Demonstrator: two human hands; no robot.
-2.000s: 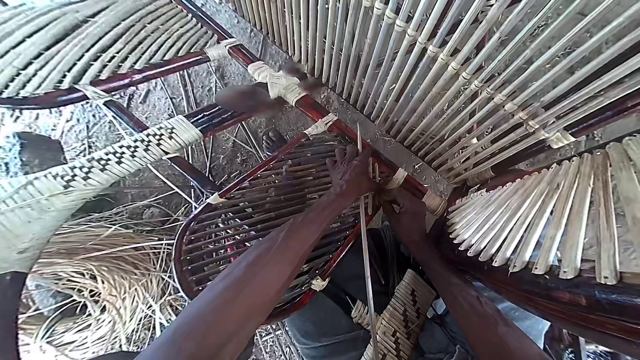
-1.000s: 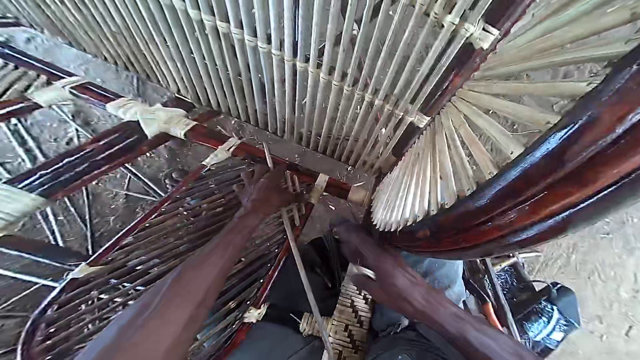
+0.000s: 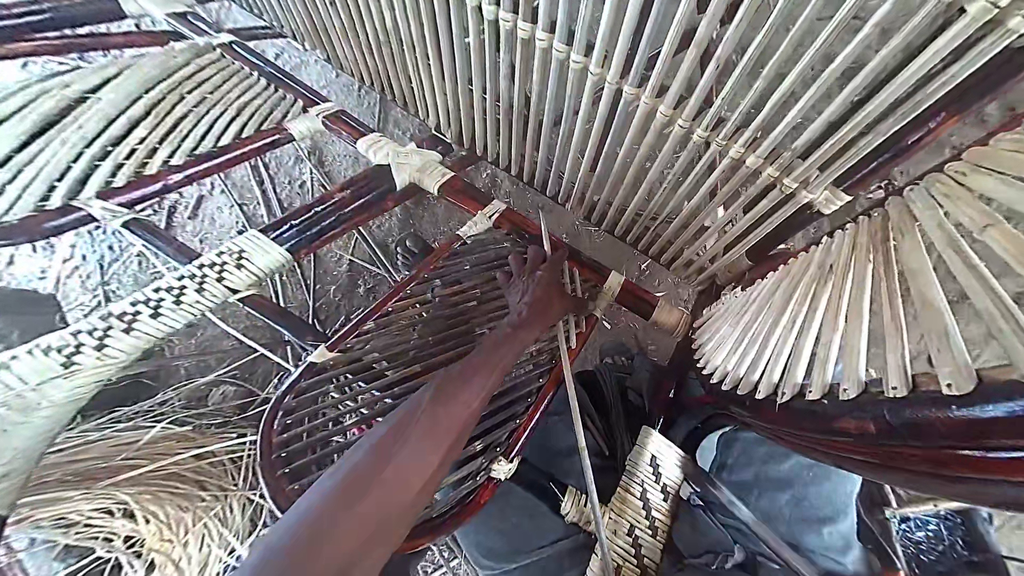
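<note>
My left hand [image 3: 540, 292] lies over the upper end of a dark slatted oval panel [image 3: 384, 344], beside a red-brown cane rail [image 3: 480, 204]. A long pale cane strip [image 3: 576, 408] passes at its fingers, its tip sticking up above them and its lower part running down toward my lap. Short pale strips [image 3: 570, 308] cross the panel edge by the hand. Whether the fingers grip the strip or only press there is unclear. My right hand is out of view. A woven cane-wrapped piece [image 3: 644, 496] with a dark pattern rests by my legs.
Pale split-cane slats [image 3: 624, 104] fan out above, with a second fan [image 3: 848, 312] over a dark curved frame [image 3: 880, 424] at right. At left are a patterned wrapped arm [image 3: 160, 296] and a heap of loose cane fibres [image 3: 144, 480]. A dark flat bar [image 3: 744, 512] slants at lower right.
My right hand, near the rail end in both earlier frames, has gone out of view. My left hand is still at the panel's upper end. The view has swung between frames.
</note>
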